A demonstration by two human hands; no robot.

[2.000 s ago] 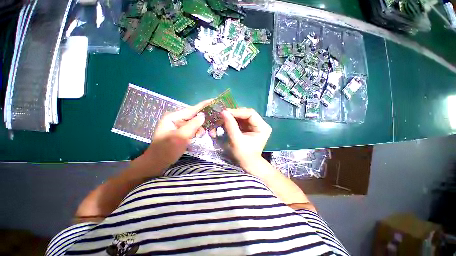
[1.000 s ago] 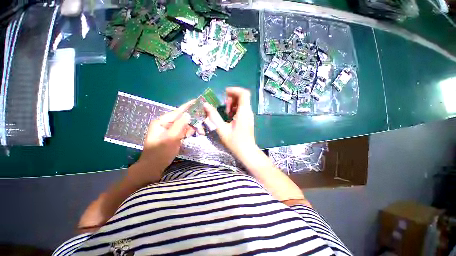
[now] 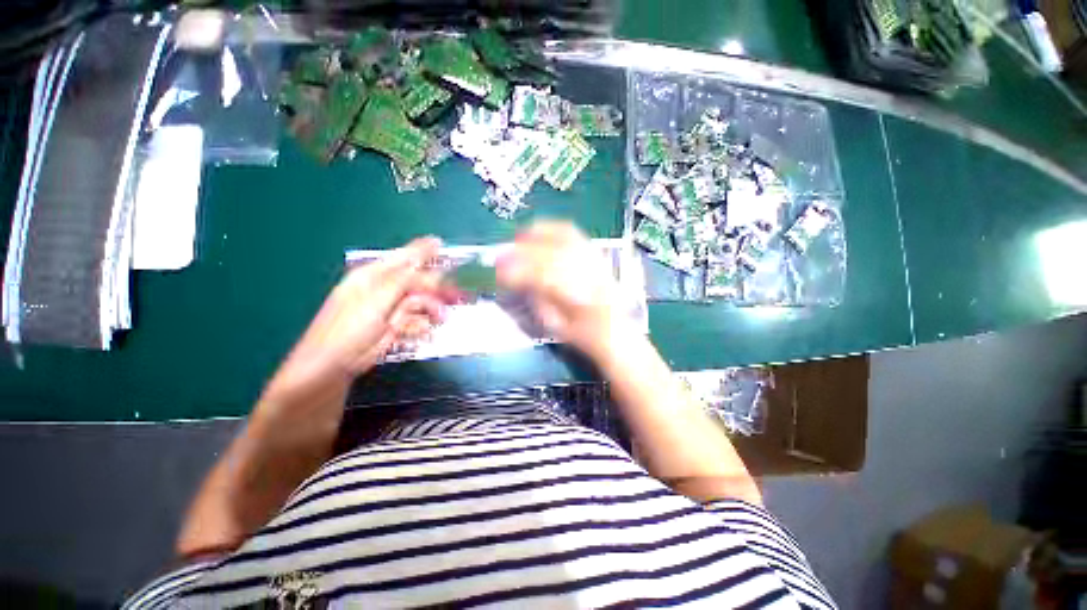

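A green circuit board [image 3: 474, 280], blurred by motion, is held between my two hands. My left hand [image 3: 387, 298] grips its left end with the fingertips. My right hand [image 3: 558, 284] is blurred at its right end, with the fingers closed around it. The adhesive sheet [image 3: 622, 272] lies crosswise on the bench under both hands, washed out by glare in the middle. Whether a sticker is at my fingertips cannot be told.
A heap of green boards [image 3: 387, 125] is at centre back, partly glaring white. More boards lie on a clear plastic tray [image 3: 805, 131] at right. Spare sheets [image 3: 78, 203] and a white card [image 3: 169, 197] are far left. An open carton [image 3: 822, 411] is below the bench edge.
The adhesive sheet has shifted right and now lies nearly level instead of slanting. The board has turned to lie nearly level between my hands. My right hand's raised fingers have come down to the board.
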